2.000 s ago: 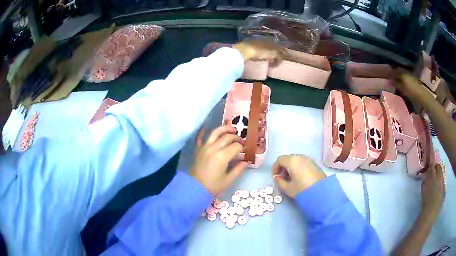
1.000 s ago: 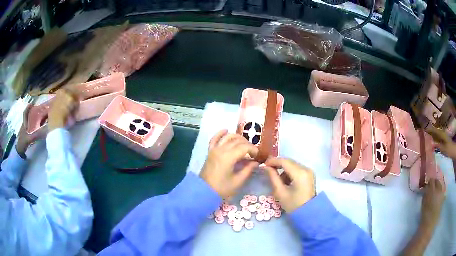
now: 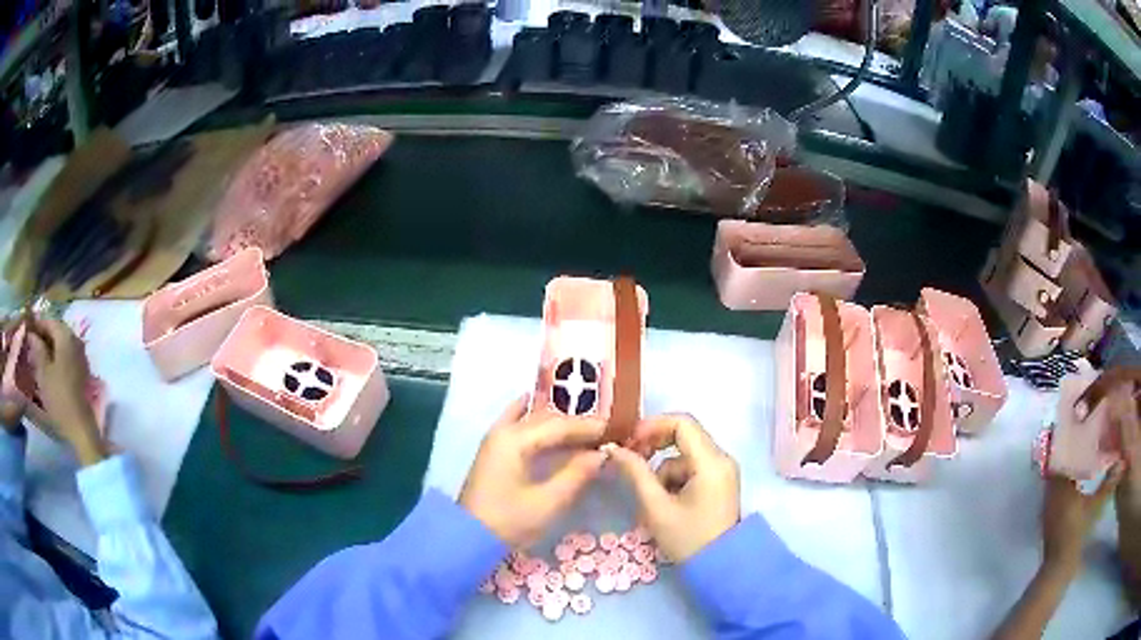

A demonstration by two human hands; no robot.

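Note:
A pink housing [image 3: 577, 328] stands on the white mat in front of me, with a round black-and-white grille on its inner floor. A brown strap [image 3: 627, 356] runs lengthwise over its right part. My left hand [image 3: 536, 473] holds the housing's near end and the strap's near end. My right hand [image 3: 679, 485] meets it there, with a small pale piece, seemingly a strap button [image 3: 611, 451], between the fingertips. The fingers partly hide the strap end. Loose pink strap buttons [image 3: 578, 565] lie on the mat just below my hands.
Strapped housings [image 3: 851, 444] stand at right; a housing [image 3: 307, 379] with a hanging strap is at left. Another housing [image 3: 788, 269] and a bag of straps [image 3: 676, 156] are behind. Neighbours' hands [image 3: 63, 381] work at both sides.
My right hand has come from beside the housing to its near end, meeting my left. The left neighbour's arm has withdrawn from across the belt. A housing with a hanging strap now stands at left.

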